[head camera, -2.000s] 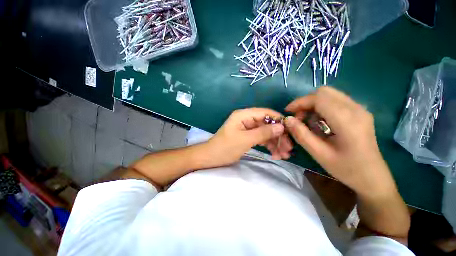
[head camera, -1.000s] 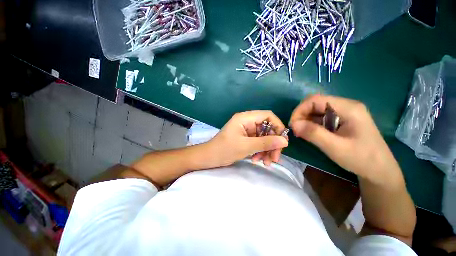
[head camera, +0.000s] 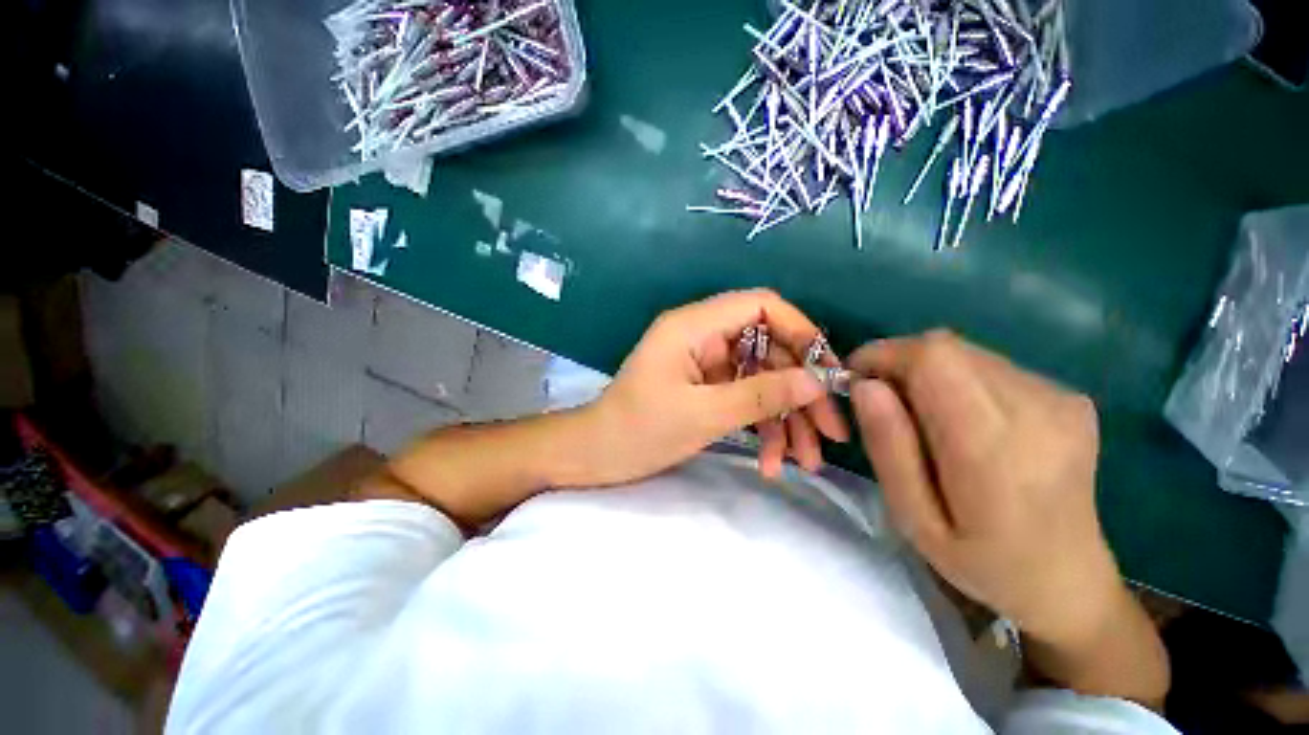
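My left hand (head camera: 718, 376) is curled in front of my shirt and holds several small shafted metal parts (head camera: 754, 345), with shiny ringed ends showing between thumb and fingers. My right hand (head camera: 976, 467) meets it, thumb and forefinger pinched on a small silver piece (head camera: 836, 379) at the left fingertips. Its palm is turned away, so the dark tool there does not show. A loose pile of silver and purple parts (head camera: 890, 108) lies on the green bench beyond my hands.
A clear tub (head camera: 294, 170) of reddish and silver parts stands at the upper left. A tipped clear tub (head camera: 1163, 58) lies behind the pile. Another clear tub (head camera: 1220, 431) with silvery parts is at the right edge. Label scraps (head camera: 540, 274) stick near the bench edge.
My right hand has turned over and moved back to the left fingertips, and the dark tool in its palm is no longer visible. The view has shifted slightly.
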